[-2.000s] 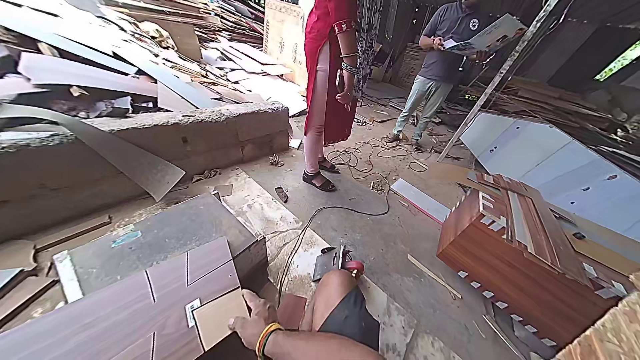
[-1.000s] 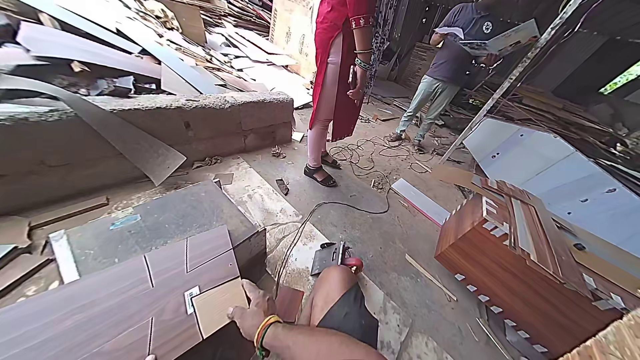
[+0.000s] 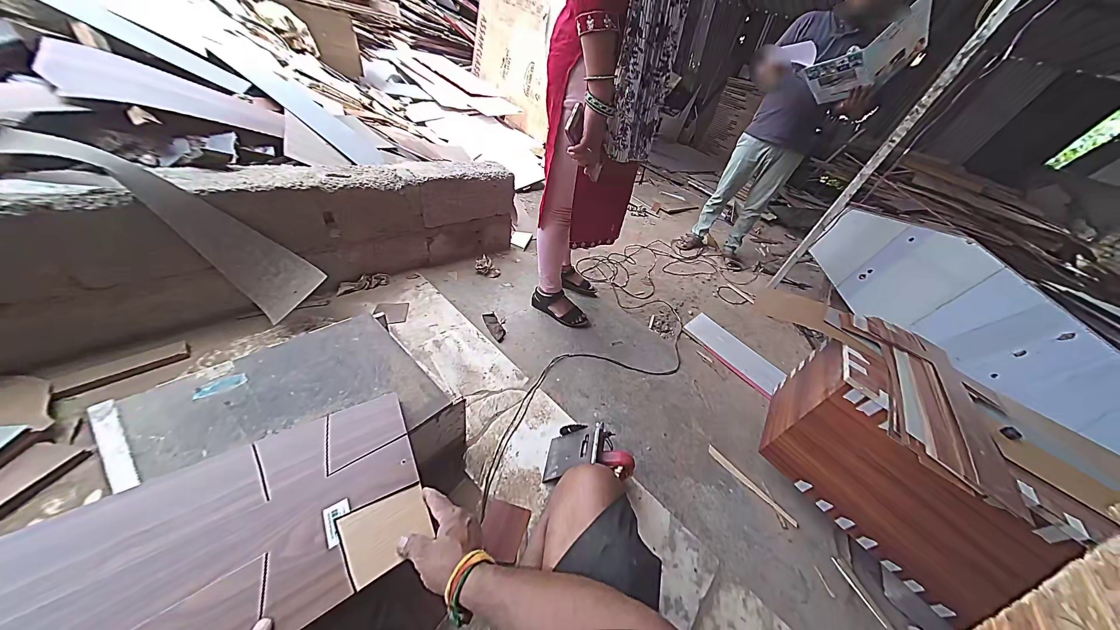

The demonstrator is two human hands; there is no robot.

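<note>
My right hand (image 3: 444, 544), with yellow and green bands at the wrist, grips the right edge of a small tan board piece (image 3: 385, 529). That piece lies against the corner of a grooved wood-grain laminate panel (image 3: 210, 516), beside a small white label (image 3: 334, 522). Of my left hand (image 3: 263, 624) only a fingertip shows at the bottom edge, at the panel's lower side; its grip is hidden. A grey sheet-topped block (image 3: 289, 385) lies beyond the panel. A corded power tool with a flat metal base (image 3: 570, 453) rests on the floor by my knee.
A person in red (image 3: 582, 149) stands ahead, phone in hand; another person (image 3: 770, 131) holds printed sheets farther back. Cable (image 3: 604, 357) trails over the floor. A reddish-brown wooden cabinet (image 3: 901, 481) with offcuts on top is at right. A low wall (image 3: 376, 219) and scrap boards are at left.
A fingertip of my left hand, seen at the bottom a second ago, has moved right along the panel. The far person's sheets have shifted. My right hand stays at the tan piece.
</note>
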